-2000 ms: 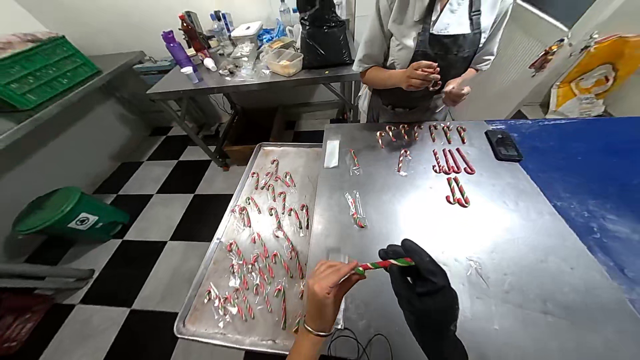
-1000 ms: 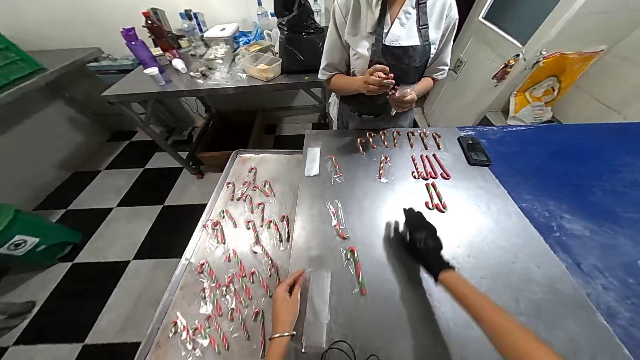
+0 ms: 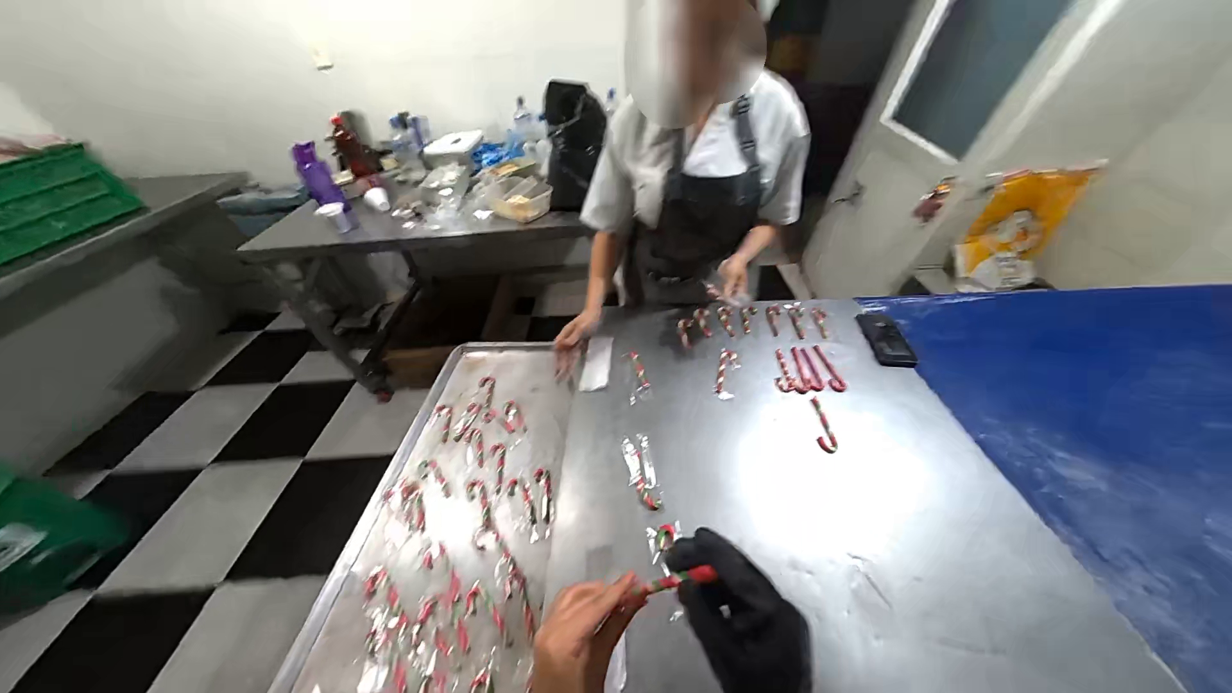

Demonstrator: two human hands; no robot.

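Note:
My left hand [image 3: 584,630], bare, and my right hand [image 3: 746,616], in a black glove, hold one red and green candy cane [image 3: 674,580] between them, low over the steel table. Just beyond it, a cane on clear wrap [image 3: 664,539] is partly hidden by the glove. Farther up lies another cane in a clear wrapper [image 3: 643,476]. One unwrapped cane [image 3: 824,425] lies alone below a group of red canes [image 3: 808,371]. A row of canes [image 3: 751,321] runs along the far edge. Many wrapped canes lie on the metal tray [image 3: 438,385] at the left.
Across the table a co-worker in a dark apron [image 3: 701,226] has one hand near a white strip [image 3: 596,364] and the other holding clear wrap. A black phone-like device [image 3: 886,340] lies by the blue surface [image 3: 1068,414]. A cluttered side table [image 3: 385,231] stands behind.
One second ago my hands were apart and empty; now both hold a cane. One of two canes below the red group is gone from there. The co-worker's hands have moved apart, one toward the tray.

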